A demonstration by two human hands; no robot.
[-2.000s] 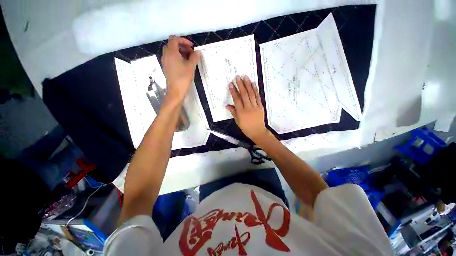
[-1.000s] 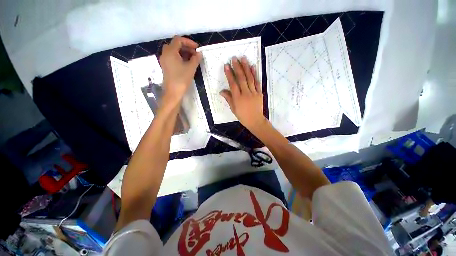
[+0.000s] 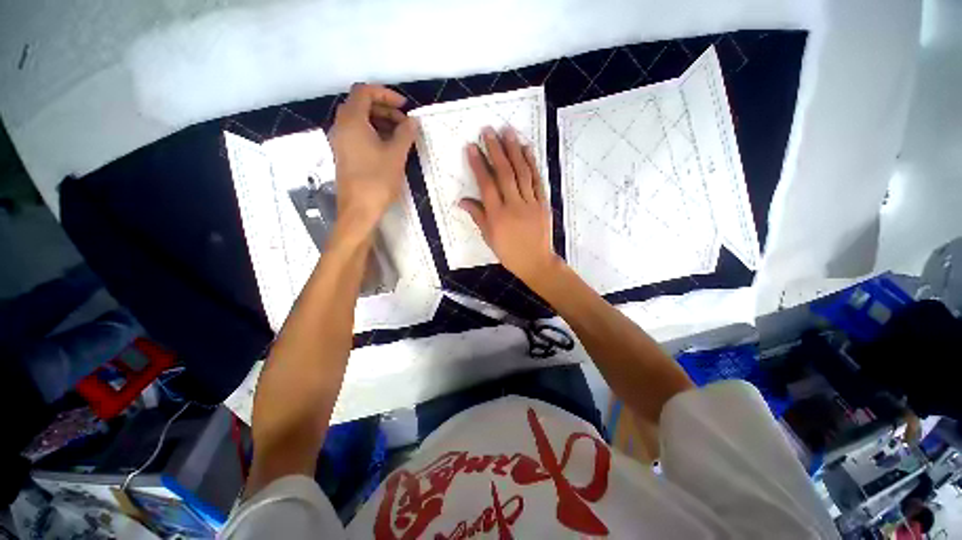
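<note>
Three white paper patterns lie side by side on dark cloth (image 3: 148,222) with thin pale diagonal lines. My right hand (image 3: 511,200) lies flat, fingers spread, on the middle pattern (image 3: 454,227). My left hand (image 3: 371,142) is at that pattern's upper left corner, thumb and fingertips close together; whether they pinch anything is too small to tell. A grey metal plate (image 3: 382,264) lies on the left pattern (image 3: 290,280), partly under my left forearm. The right pattern (image 3: 643,190) lies untouched. Black-handled shears (image 3: 546,338) lie below the middle pattern.
White padding (image 3: 264,63) lies beyond the dark cloth. A pale covering (image 3: 422,374) shows along the near edge. Below the table are a red plastic thing (image 3: 124,378) at left and blue crates (image 3: 865,306) at right.
The view has shifted a little. My left hand stays at the middle pattern's upper left corner and my right hand stays flat on it, moved slightly left from the first frame.
</note>
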